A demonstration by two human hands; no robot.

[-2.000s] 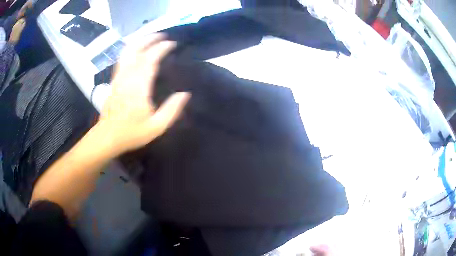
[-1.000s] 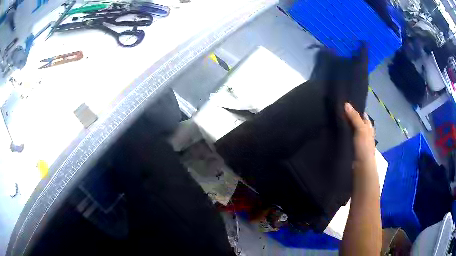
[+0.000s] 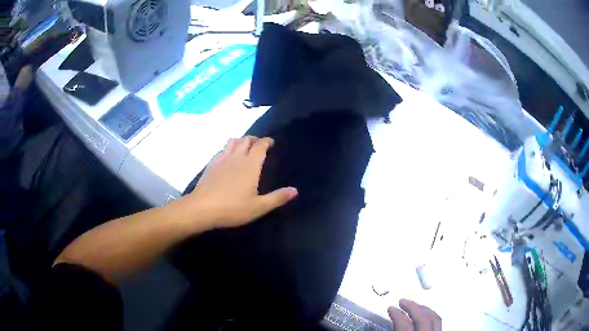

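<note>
A long piece of black fabric (image 3: 310, 194) lies on the white machine table (image 3: 413, 161) and hangs over its front edge. My left hand (image 3: 236, 184) lies on the fabric's left part, palm down, with fingers and thumb apart, gripping nothing. My right hand (image 3: 415, 317) is cut off by the bottom edge of the picture. Only its fingers show, at the table's front edge right of the fabric; whether it holds anything is hidden.
The white and blue sewing machine (image 3: 526, 187) stands at right. An orange-brown tool (image 3: 501, 281) and dark tools (image 3: 537, 288) lie below it. A white housing with a round vent (image 3: 148, 32) stands at back left, near a dark flat square (image 3: 90, 87). Clear plastic (image 3: 439, 77) lies behind.
The view has swung back from the floor and blue bins to the table. The black fabric, held by a hand at the right one second ago, now lies on the table under my left hand.
</note>
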